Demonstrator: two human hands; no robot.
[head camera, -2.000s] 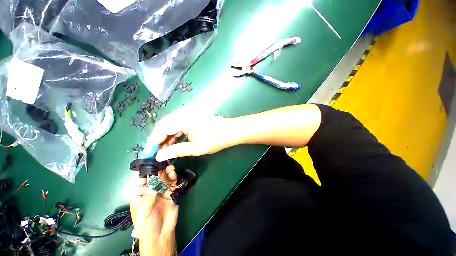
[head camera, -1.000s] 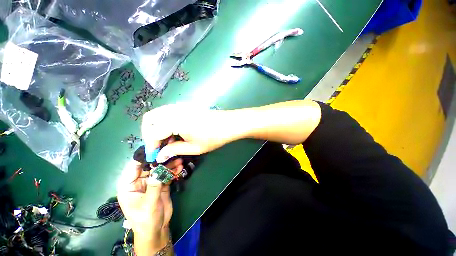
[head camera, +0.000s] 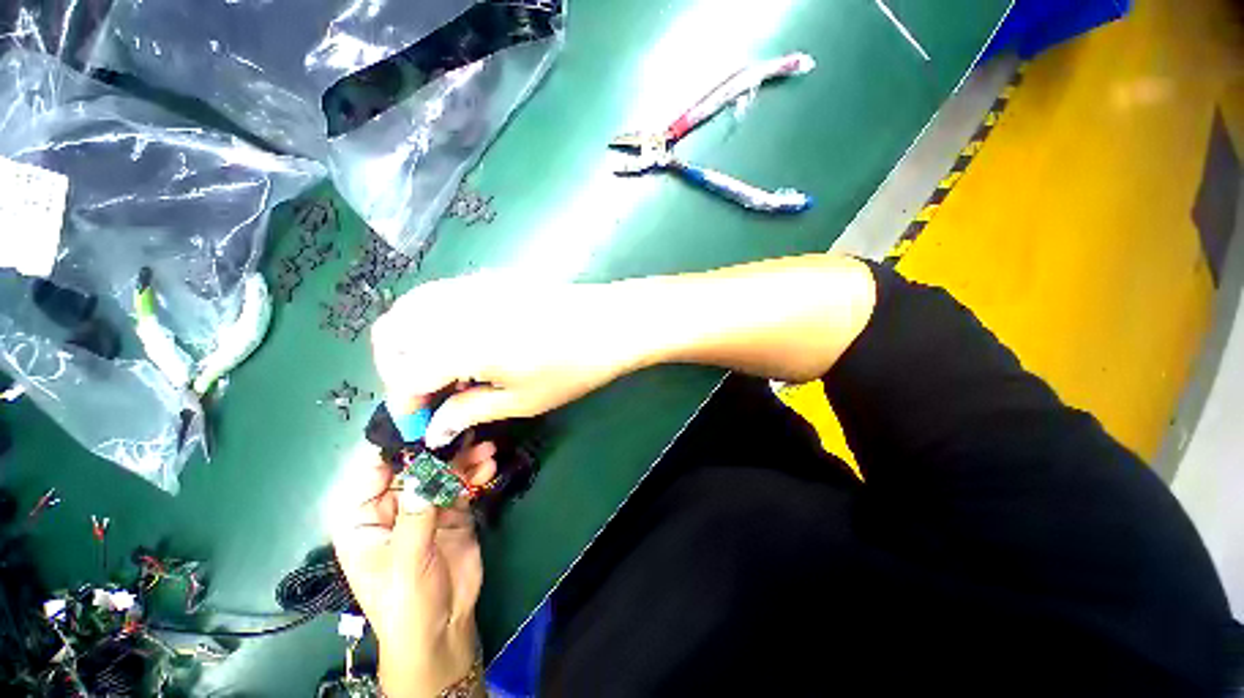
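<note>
My left hand is palm up at lower left and holds the black plastic housing in its fingertips. A small green circuit board with red wires lies against its fingers, below the housing. My right hand comes in from the right, over the housing. Its fingertips, one with a blue covering, press at the housing. What lies between these fingertips is hidden. A black cord coil lies on the mat by my left wrist.
Red-and-blue pliers lie open on the green mat. Green-and-white cutters lie on a clear bag. Small black clips lie scattered beside the bags. A pile of wired cables is at lower left.
The housing has tilted from lying flat to partly hidden under my right fingers. The bench things sit slightly further left and up in the view.
</note>
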